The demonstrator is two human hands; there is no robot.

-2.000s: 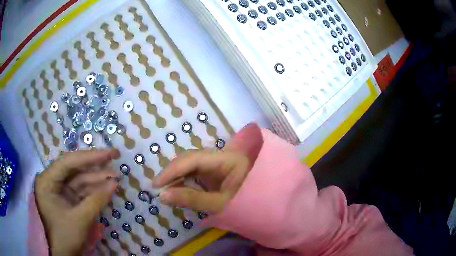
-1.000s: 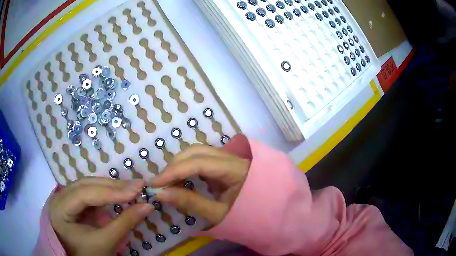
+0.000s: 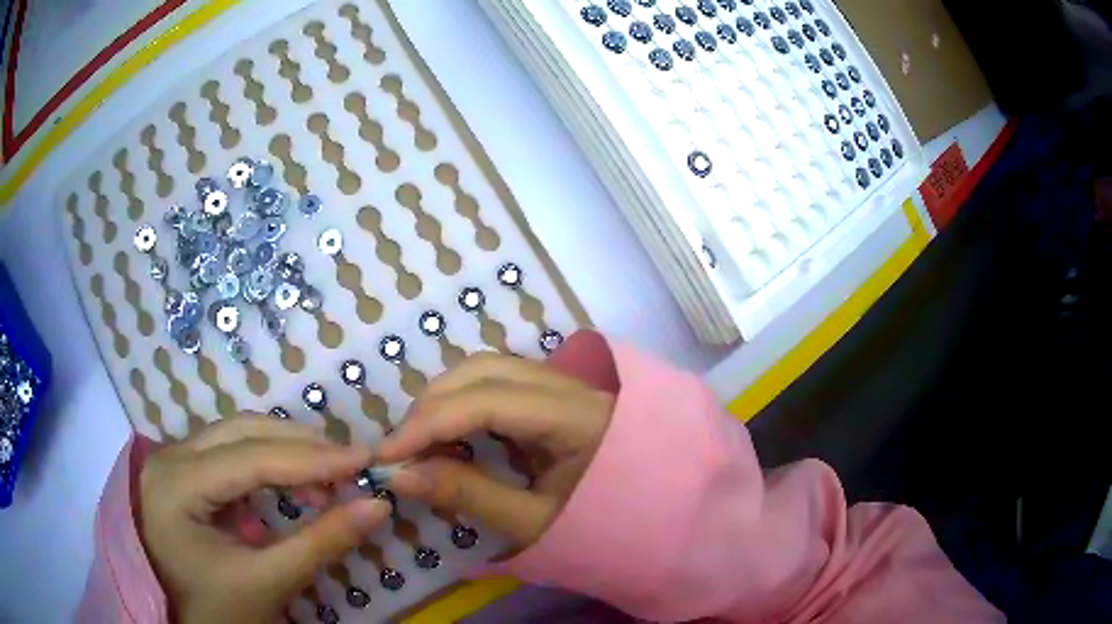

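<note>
My left hand [image 3: 250, 506] and my right hand [image 3: 488, 439] meet fingertip to fingertip over the lower part of the slotted holding tray [image 3: 281, 366]. Between them they pinch a small silver part [image 3: 376, 475], mostly hidden by the fingers. Small round metal parts [image 3: 392, 349] sit in rows in the tray's dumbbell-shaped cutouts around and under the hands. A pile of loose metal washers [image 3: 238, 250] lies on the tray's left middle.
A white parts tray [image 3: 719, 262], partly filled with round parts, lies on a white stack at the upper right. A blue parts bin [image 3: 18, 366] is at the left edge. A brown cardboard sheet [image 3: 933, 73] and a red label [image 3: 945, 174] lie beyond the white tray.
My left hand has moved right from its place apart and now meets my right hand at the small part. In the last second both hands have barely shifted.
</note>
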